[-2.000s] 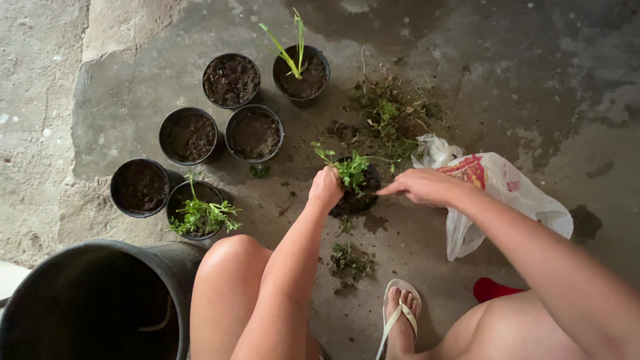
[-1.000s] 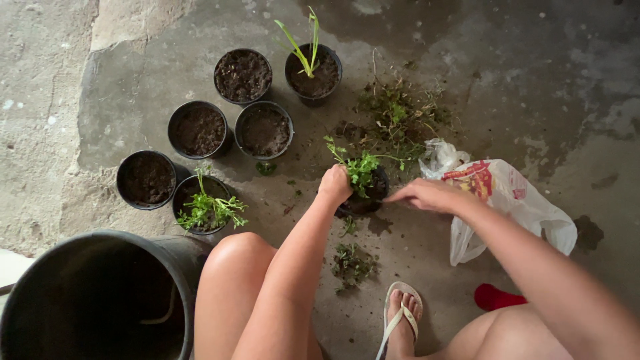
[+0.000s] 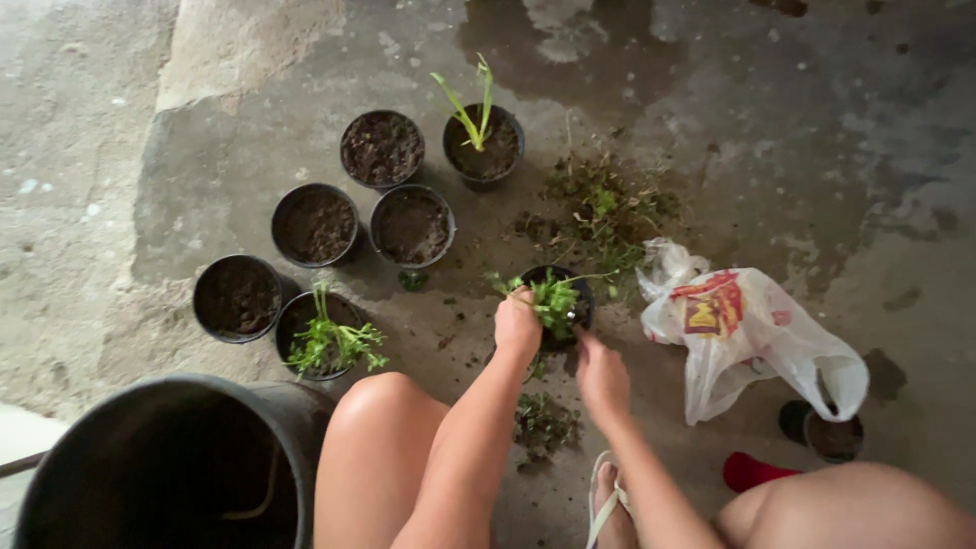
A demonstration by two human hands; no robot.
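A leafy green seedling (image 3: 555,299) stands in a black plastic pot (image 3: 577,284) in front of me. My left hand (image 3: 518,324) is closed on the seedling's stems at the pot's left side. At the lower right rim of the same pot is my right hand (image 3: 602,374), its fingers bent toward the soil; whether they hold anything is hidden. Pulled plants with roots and soil (image 3: 610,202) lie just behind the pot, and a smaller heap of leaves (image 3: 545,427) lies nearer to me.
Several soil-filled pots (image 3: 316,226) stand to the left, one with a leafy plant (image 3: 332,343), another with long green shoots (image 3: 474,122). A big dark bucket (image 3: 259,412) is at lower left. Right are a plastic bag (image 3: 762,328), a small pot (image 3: 835,436) and a red object (image 3: 751,473).
My right hand has drawn in from the pot's right side to its lower right rim, and its forearm has swung nearer to the left one. My left hand stays at the seedling.
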